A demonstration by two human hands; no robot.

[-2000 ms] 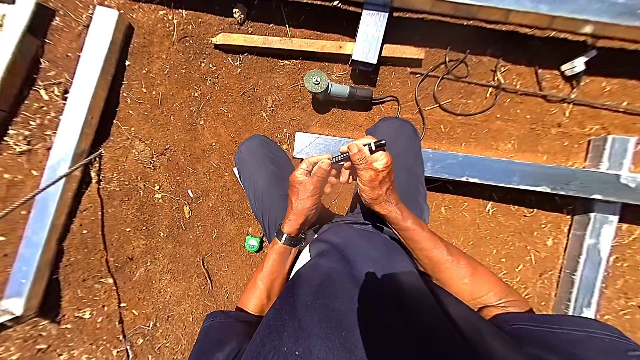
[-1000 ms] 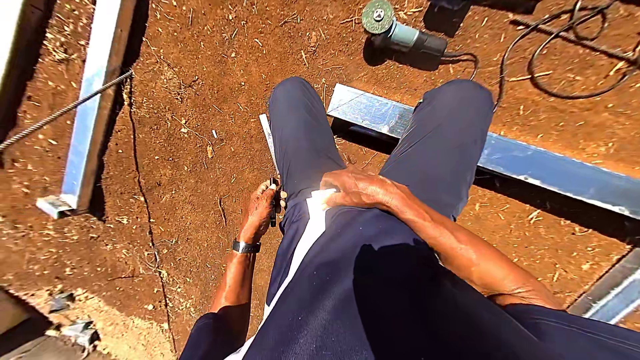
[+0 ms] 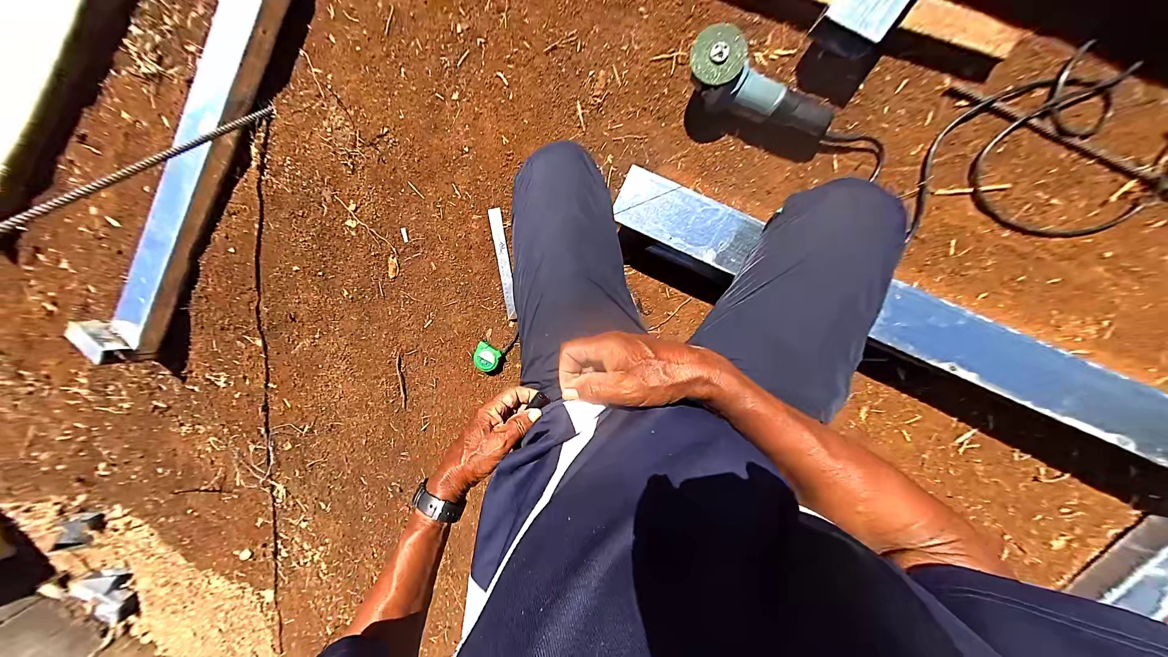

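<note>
My left hand (image 3: pixel 493 433), with a watch on its wrist, pinches a small dark object (image 3: pixel 538 400), mostly hidden, at the hip side of my dark trousers (image 3: pixel 575 246). My right hand (image 3: pixel 630 370) lies across the upper thigh beside it, fingers curled at the trouser cloth near a white strip. A green tape measure (image 3: pixel 487 357) lies on the soil just beyond my left hand. Past it, a metal ruler (image 3: pixel 502 265) rests beside my left leg. A galvanized steel box beam (image 3: pixel 1004 365) runs under my knees, its cut end between them.
An angle grinder (image 3: pixel 757 96) lies on the soil ahead, its black cord (image 3: pixel 995 210) looped at the right. Another metal-faced beam (image 3: pixel 182 210) lies at the left, with a steel rod (image 3: pixel 137 166) crossing it. Metal scraps (image 3: pixel 105 593) lie at the lower left.
Both hands have moved from between the knees down to my left hip. The dark marker-like object they held up two seconds ago went to my left hand. The view has shifted.
</note>
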